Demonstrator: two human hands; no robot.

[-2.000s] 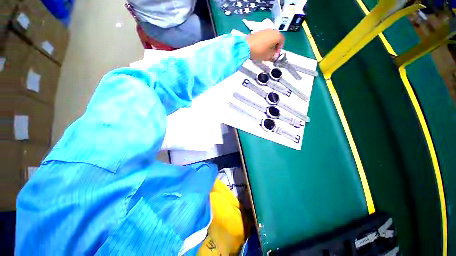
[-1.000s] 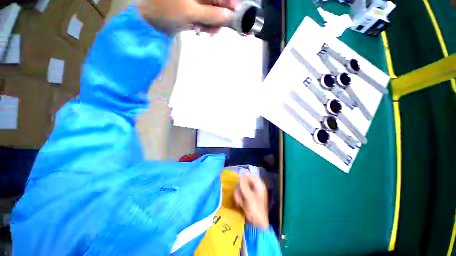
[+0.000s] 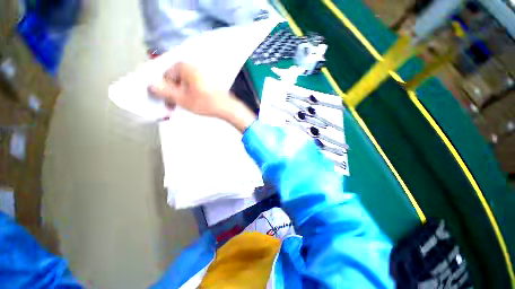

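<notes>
My right hand (image 3: pixel 189 93) reaches in from the lower right. Its fingers are closed on the edge of a white sheet (image 3: pixel 226 48), which is raised and bent above a stack of white sheets (image 3: pixel 209 158). The hand is blurred. My left hand is out of the picture; only its blue sleeve (image 3: pixel 28 254) shows at the lower left. Several watches (image 3: pixel 314 131) with dark round faces and grey straps lie in slanted rows on another white sheet (image 3: pixel 273 99) on the green bench. My right sleeve covers part of that sheet.
A small white box (image 3: pixel 310 55) and a patterned dark-and-white item (image 3: pixel 275 46) stand beyond the watches. A yellow bar (image 3: pixel 375 73) crosses the bench (image 3: pixel 370 169). A black tray (image 3: pixel 432 257) is at the lower right. A person in grey (image 3: pixel 189 20) is at the top.
My right hand has moved from near my chest up and left to the white sheets and has taken hold of one. My left hand, with a watch, has left the picture. The view has turned.
</notes>
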